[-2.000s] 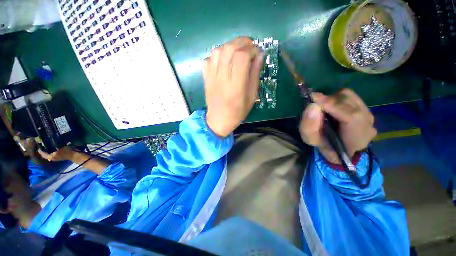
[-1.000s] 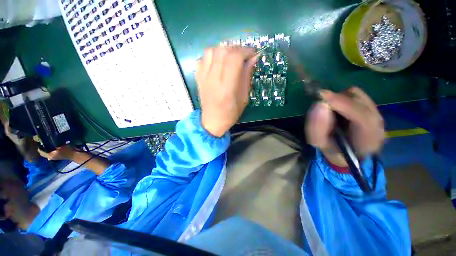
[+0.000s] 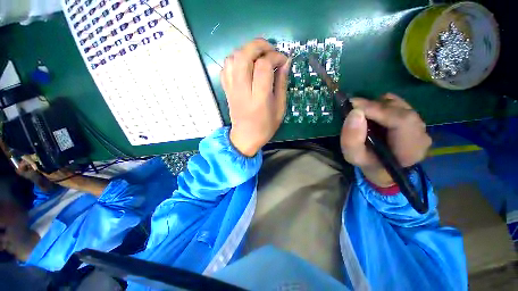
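Note:
A panel of small green circuit boards (image 3: 311,106) lies flat on the green bench top in front of me. My left hand (image 3: 257,94) is over the panel's left side, with thumb and fingers pinched on a very thin strand (image 3: 214,61), perhaps solder wire, that runs up to the left. My right hand (image 3: 386,133) holds the soldering iron (image 3: 381,149) like a pen. Its tip is over the upper middle of the panel, close to my left fingertips. Whether the tip touches is too blurred to tell.
A white sheet (image 3: 164,108) with rows of dark components lies to the left. A yellow-green round tub (image 3: 416,44) with silvery crinkled bits (image 3: 452,52) stands at the upper right. At the far left, another person in blue (image 3: 85,221) handles a black device (image 3: 48,136).
The iron's tip has moved left from beside the panel to over it. More of the panel shows. The thin strand now shows across the white sheet. The tub sits further right in view.

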